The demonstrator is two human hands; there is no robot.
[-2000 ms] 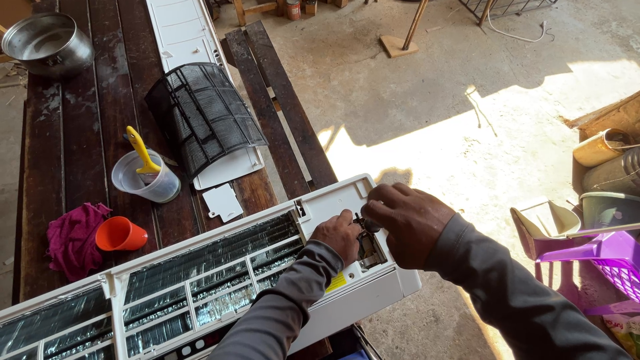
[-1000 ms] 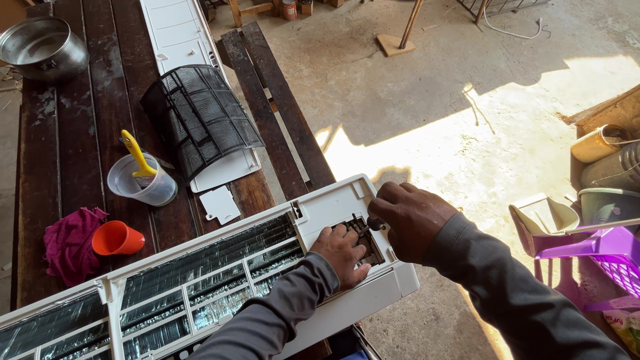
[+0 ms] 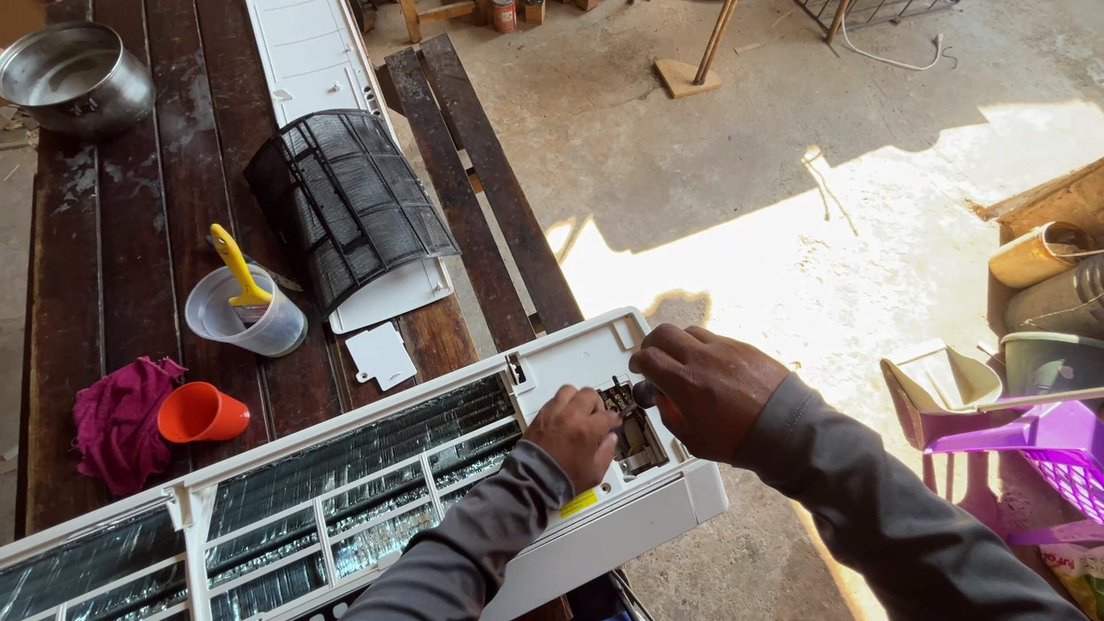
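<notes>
The white indoor unit of an air conditioner [image 3: 595,552] lies across the lower left with its finned coil [image 3: 362,466] exposed. At its right end a small compartment with terminals and wiring [image 3: 638,431] is uncovered. My right hand [image 3: 707,388] is closed around a dark, round-ended handle [image 3: 643,394], probably a screwdriver, above that compartment's upper right edge. My left hand [image 3: 573,431] rests at the compartment's left side with curled fingers; whether it grips anything is hidden. A small white cover plate [image 3: 381,355] lies on the wooden table beyond the unit.
On the table [image 3: 69,319] are a steel pot [image 3: 108,95], a plastic cup [image 3: 280,323] holding a yellow-handled brush [image 3: 237,267], an orange cup [image 3: 203,412], a magenta cloth [image 3: 125,423] and a black mesh filter [image 3: 354,198] on a white panel [image 3: 302,52]. A purple plastic chair [image 3: 1026,431] and buckets stand at right.
My left hand has drawn back to the left from over the compartment, showing more of its inside. My right hand stays near the compartment's upper right edge with the dark handle.
</notes>
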